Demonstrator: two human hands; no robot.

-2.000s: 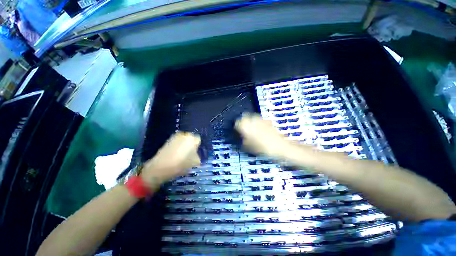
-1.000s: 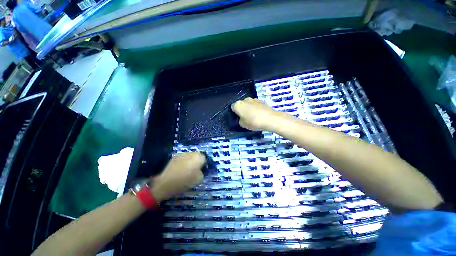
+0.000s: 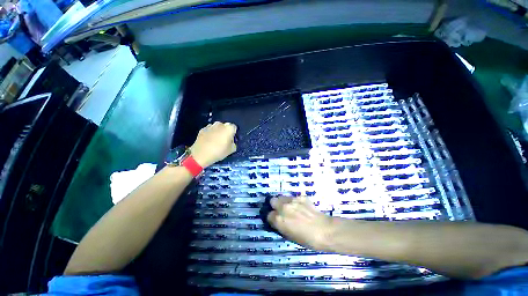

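Slim silver metal strips lie in close rows in a large black tray. A small flat black tray rests at the upper left, with tiny dark specks and thin bright lines in it. My left hand, with a watch and red band at the wrist, is at the small tray's left side, fingers curled. My right hand is over the middle strips, fingers curled, with something black at its fingertips. Whether either hand grips a small part cannot be told.
Plain strips lie at a steeper angle along the tray's right wall. A crumpled white cloth is left of the large tray. Clear plastic lies at the right. Black trays stand at the far left. A raised shelf crosses the back.
My left hand has moved up from the strips to the small tray's left side. My right hand has moved down from the small tray onto the strips. The specks now show at the small tray's right.
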